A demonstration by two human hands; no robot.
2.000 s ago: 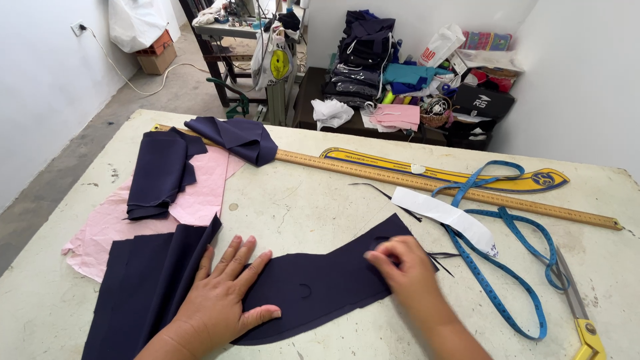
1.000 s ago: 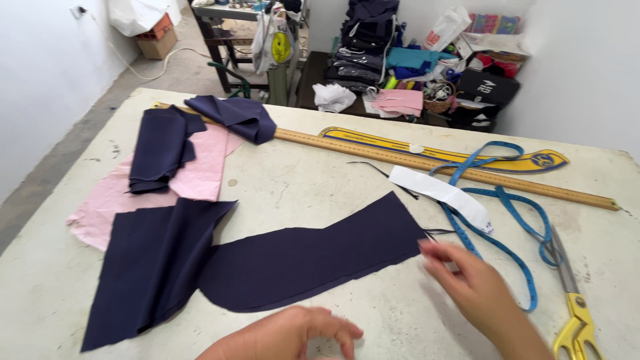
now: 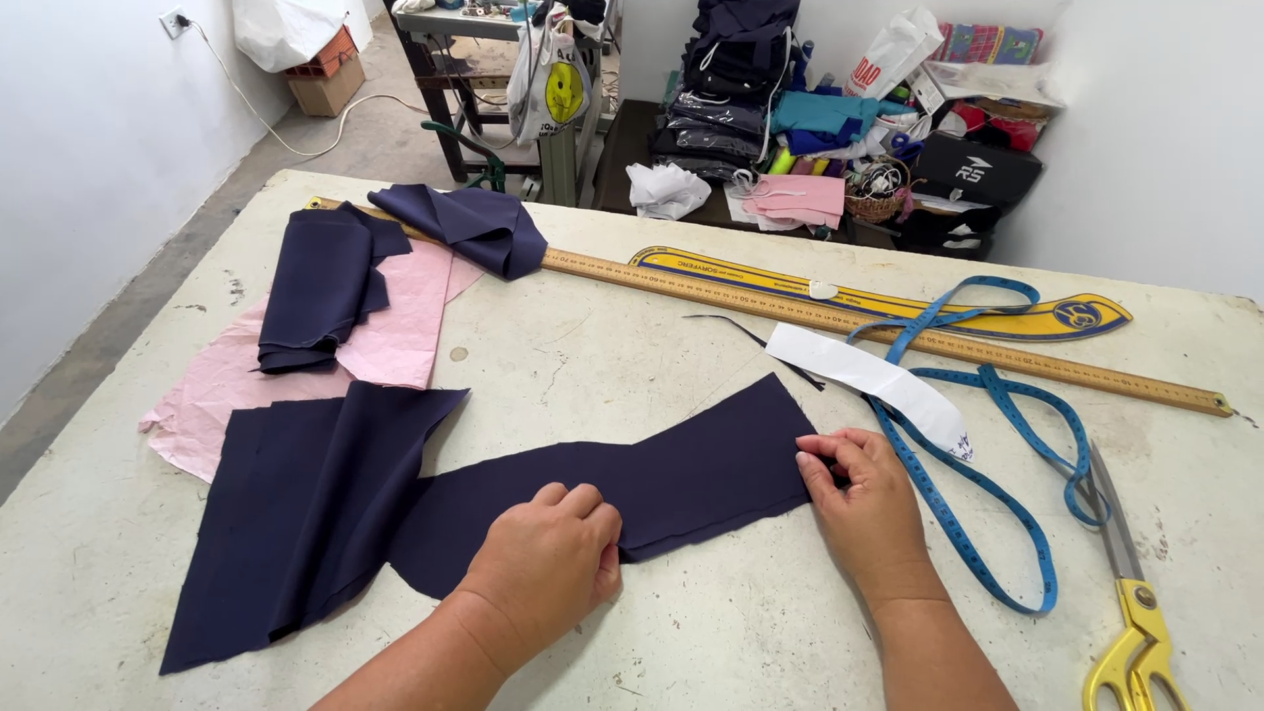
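A curved piece of navy fabric [image 3: 691, 474] lies flat on the table. My left hand [image 3: 553, 553] rests at its lower edge, fingers curled; whether it pinches the cloth is hidden. At the right end of the piece, my right hand [image 3: 854, 494] has thumb and forefinger closed on the fabric's edge. A second navy piece [image 3: 286, 513], with a fold in it, touches the curved one on the left. Just beyond my right hand lie a white paper strip [image 3: 869, 380] and a blue tape measure [image 3: 948, 513]. Yellow-handled scissors [image 3: 1136, 612] are at the lower right.
Folded navy cloth [image 3: 316, 286] lies over pink fabric [image 3: 405, 326] at the left. Another navy bundle [image 3: 474, 222] covers part of a long wooden ruler [image 3: 691, 286]. Behind the ruler is a yellow curved ruler [image 3: 1047, 321]. Beyond the table [image 3: 583, 395] stand a machine stand and piled goods.
Since one second ago, my left hand has come back onto the curved piece's lower edge. My right hand has closed on its right edge. Two seconds ago my left palm lay spread at the piece's left part.
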